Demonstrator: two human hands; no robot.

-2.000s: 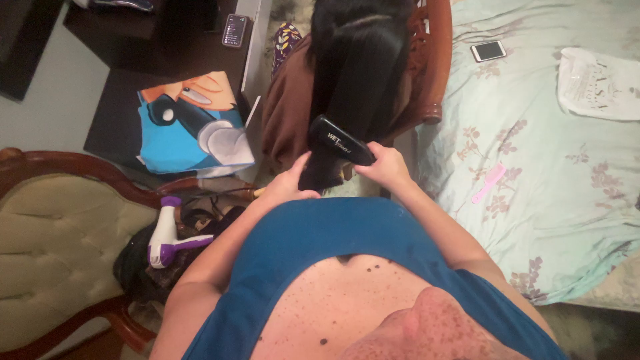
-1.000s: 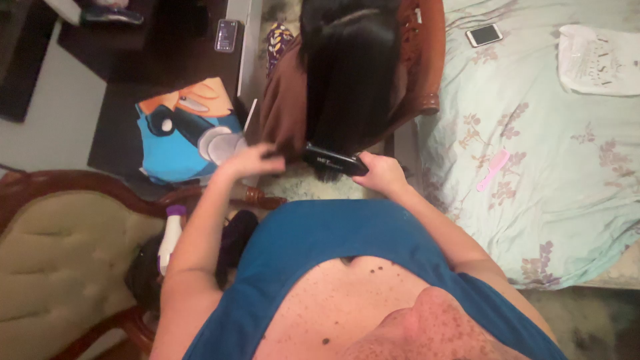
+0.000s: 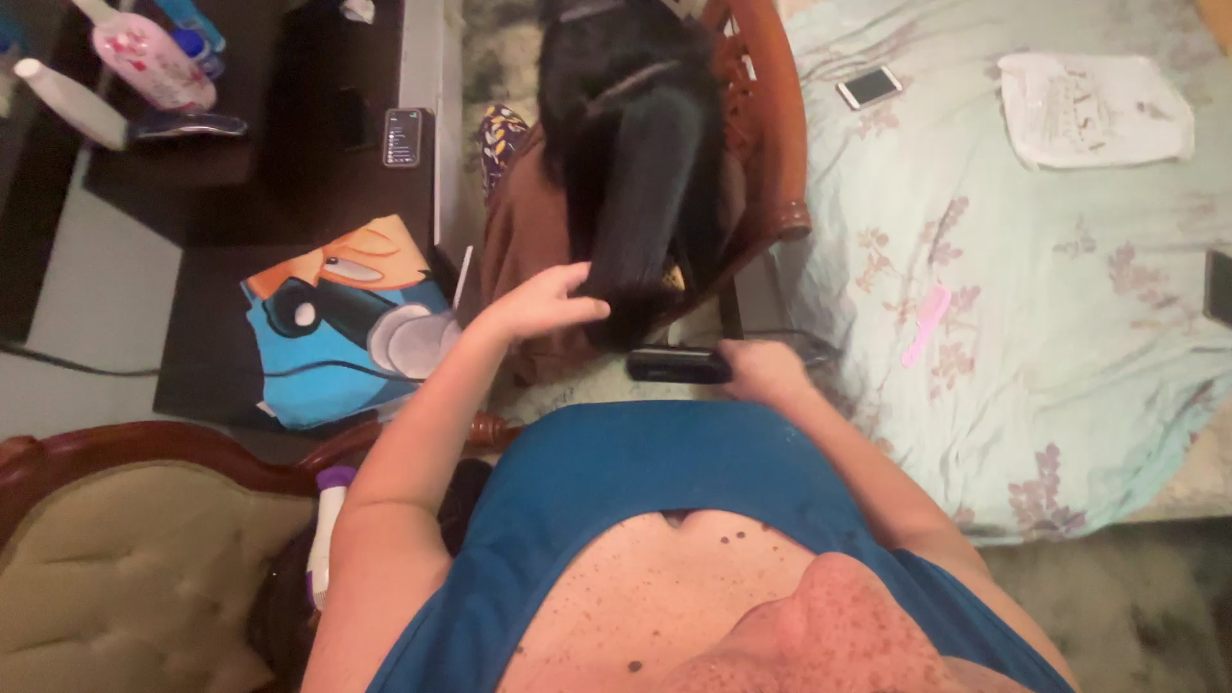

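Note:
My right hand [image 3: 765,371] grips a black hair tool [image 3: 679,365] that looks like a paddle brush, seen nearly edge-on just above my blue top. Beside the lower part of a seated person's long, straight black hair [image 3: 640,202] is my left hand [image 3: 553,303], thumb and fingers apart; whether it touches the strands I cannot tell. Parting lines show across the hair higher up. The person sits on a carved wooden chair [image 3: 784,135] with brown cloth [image 3: 525,231] around the body.
On the right, a bed [image 3: 866,260] bears a phone [image 3: 869,88], a pink comb [image 3: 927,325] and a plastic bag [image 3: 1097,111]. To the left are a dark desk [image 3: 318,192] with bottles, a phone [image 3: 404,138] and a coloured cloth [image 3: 327,337]. A white and purple hair dryer [image 3: 327,529] lies on an upholstered chair [image 3: 144,568].
Two seconds ago both my hands were at the brush, whose head was beside the hair. My left hand has let go, and the brush has moved away from the hair, towards the right.

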